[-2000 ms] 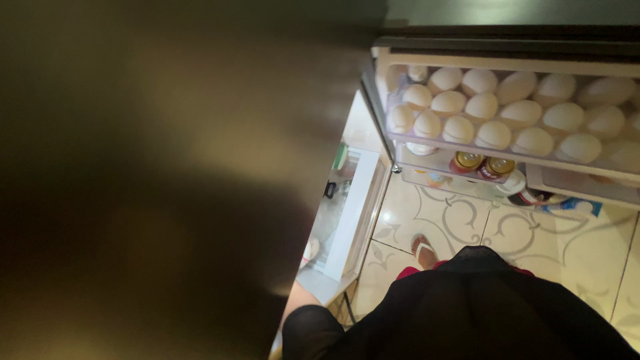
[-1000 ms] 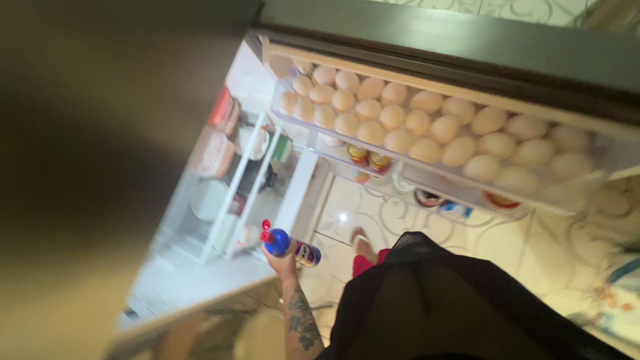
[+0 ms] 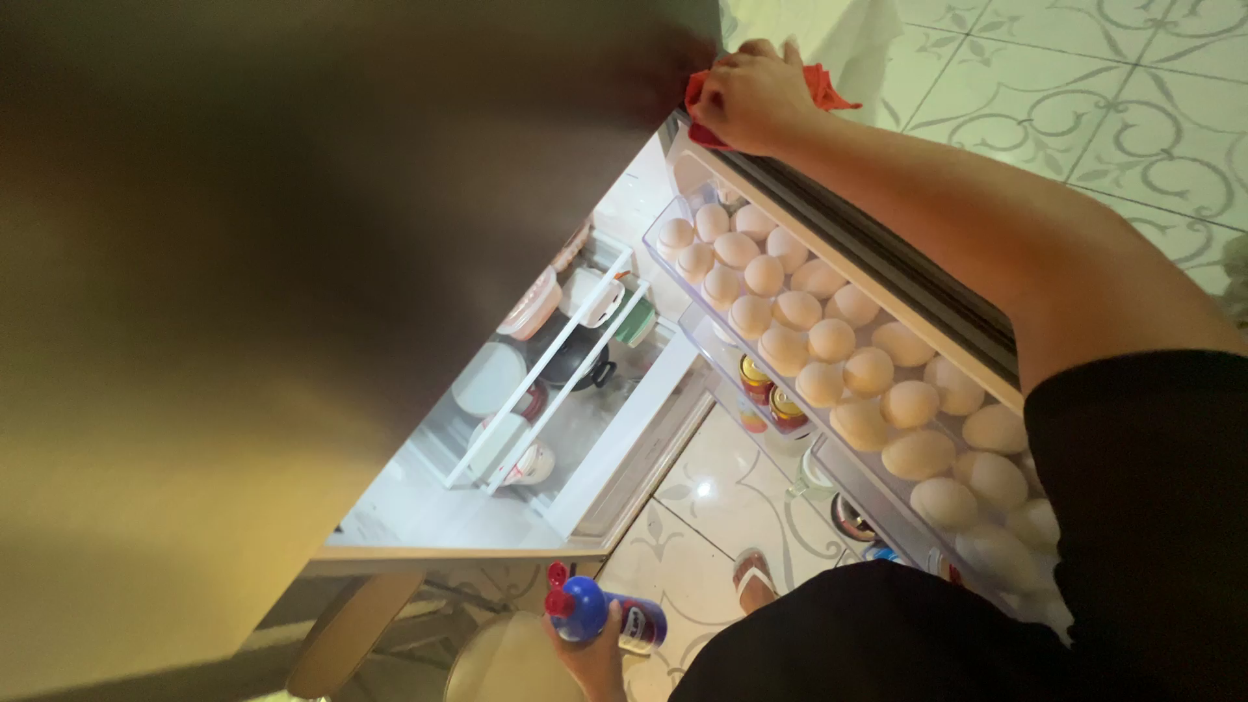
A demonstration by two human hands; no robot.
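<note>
My right hand (image 3: 759,97) presses a red cloth (image 3: 827,90) against the top hinge-side edge of the open refrigerator door (image 3: 877,229). Low in the view, my left hand (image 3: 595,651) grips a blue plastic bottle (image 3: 639,622) whose red flip cap stands up. The bottle bears writing. Many eggs (image 3: 831,339) fill the clear door bin beside my right arm. Part of the cloth is hidden under my fingers.
Lidded food containers (image 3: 531,304), a black pot (image 3: 575,359) and white-edged shelves (image 3: 561,366) are inside the refrigerator. Drink cans (image 3: 786,404) stand in a lower door bin. A blurred dark surface (image 3: 244,244) covers the left. Patterned tiles (image 3: 1053,117) and a chair (image 3: 512,663) are around.
My right hand and the red cloth have come into view at the door's top edge. My left hand still holds the bottle, seen one second ago. The view has turned.
</note>
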